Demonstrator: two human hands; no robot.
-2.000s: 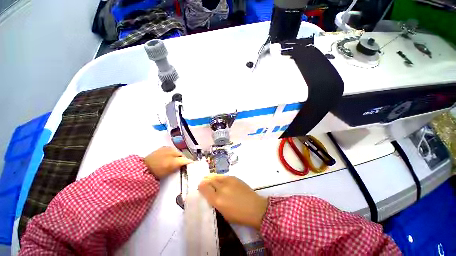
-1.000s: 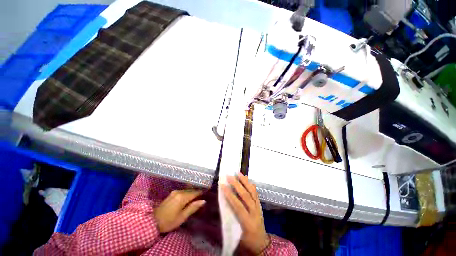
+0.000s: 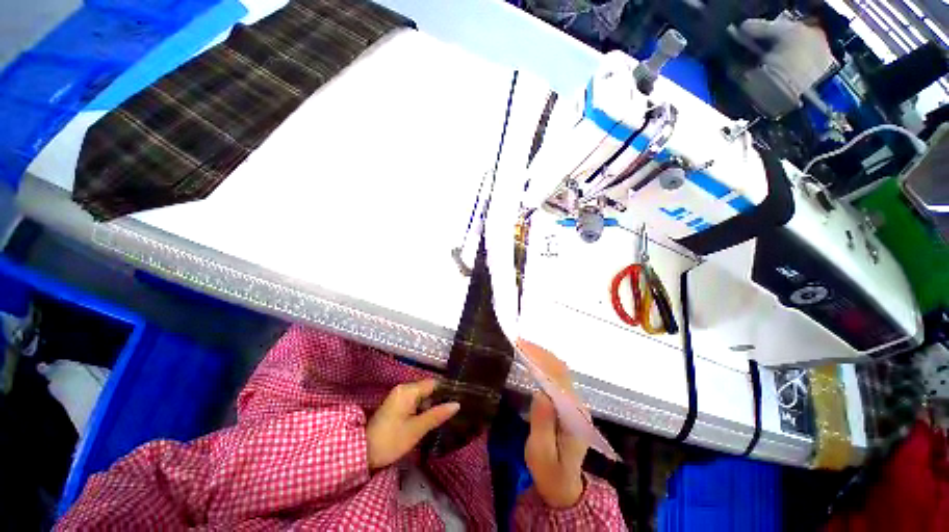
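Note:
A dark plaid fabric strip runs from the machine's foot area over the table's front edge. A long white strip lies along it and bends away to the right at its near end. My left hand holds the plaid strip's edge between thumb and fingers, just off the table. My right hand holds the white strip's near end, to the right of the plaid. The white sewing machine stands at the right; its needle is too small to make out.
A stack of plaid panels lies at the table's left. Scissors with red and yellow handles lie right of the foot. Black straps cross the front edge. Blue bins stand below left. A person sits in the background.
Since a second ago, the white strip's near end has moved right, away from the plaid, with my right hand. More plaid now shows between my hands. Earlier, both hands were at the machine's foot.

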